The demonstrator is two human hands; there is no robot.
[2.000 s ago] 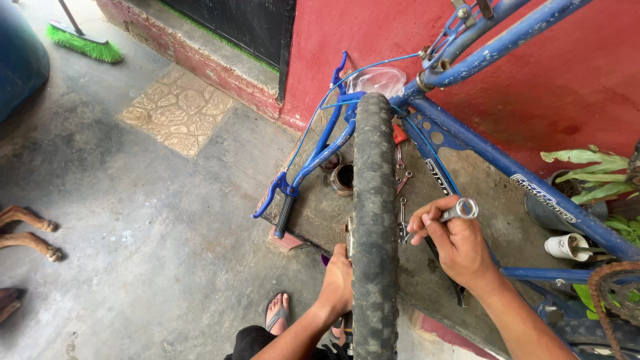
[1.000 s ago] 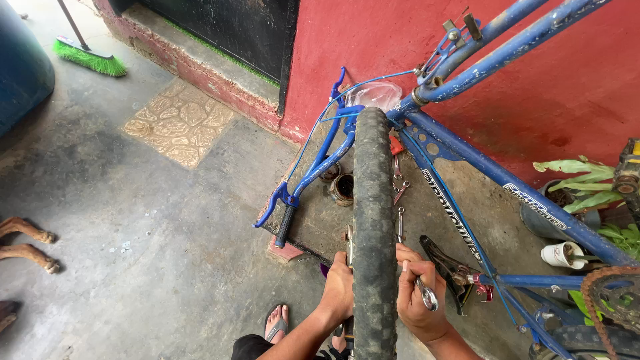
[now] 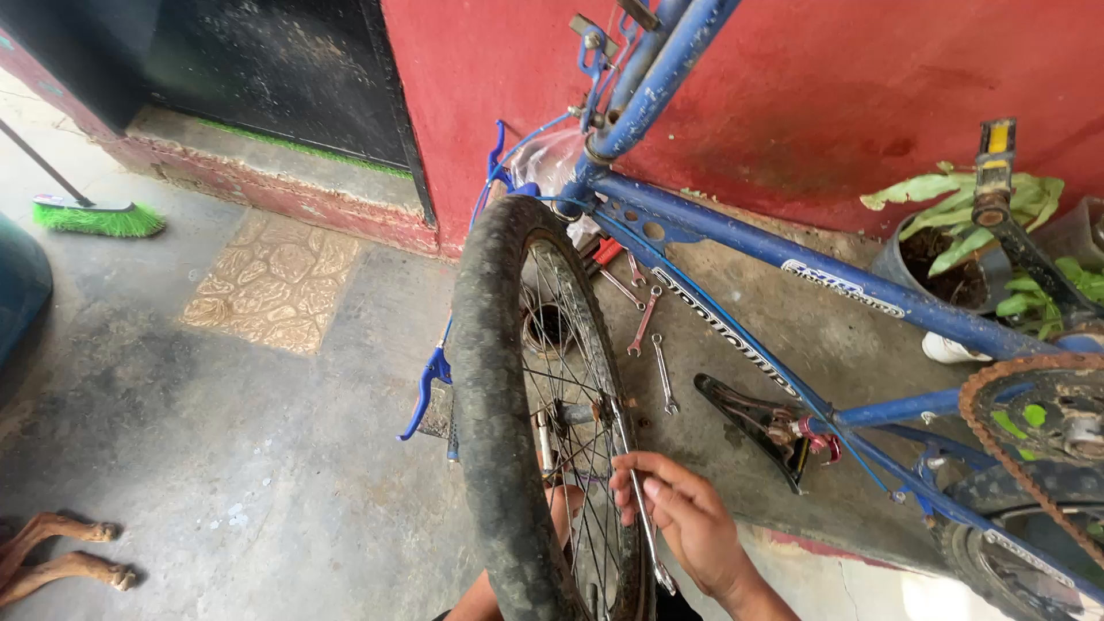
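A bicycle wheel with a worn black tire [image 3: 496, 388] stands in front of me, its spokes and hub [image 3: 576, 412] showing. My right hand [image 3: 686, 517], at its right side, pinches a silver combination wrench [image 3: 642, 517] between thumb and fingers; the wrench's upper end reaches the axle area. My left hand [image 3: 565, 509] is mostly hidden behind the tire and shows only through the spokes, below a silver metal piece [image 3: 545, 442]; its grip cannot be made out. The blue bicycle frame [image 3: 733, 228] extends to the right, upside down.
Several wrenches [image 3: 664, 375] lie on the concrete beyond the wheel, near a round metal container [image 3: 548, 328]. The saddle [image 3: 750, 423] rests on the floor. Potted plants [image 3: 944, 259] stand by the red wall. A green broom [image 3: 99, 216] and an animal's legs [image 3: 69, 552] are at left.
My right hand has come down from its raised position to the wheel's side, with the wrench in it. The wheel's spokes now show, as the wheel appears more turned. The view has shifted.
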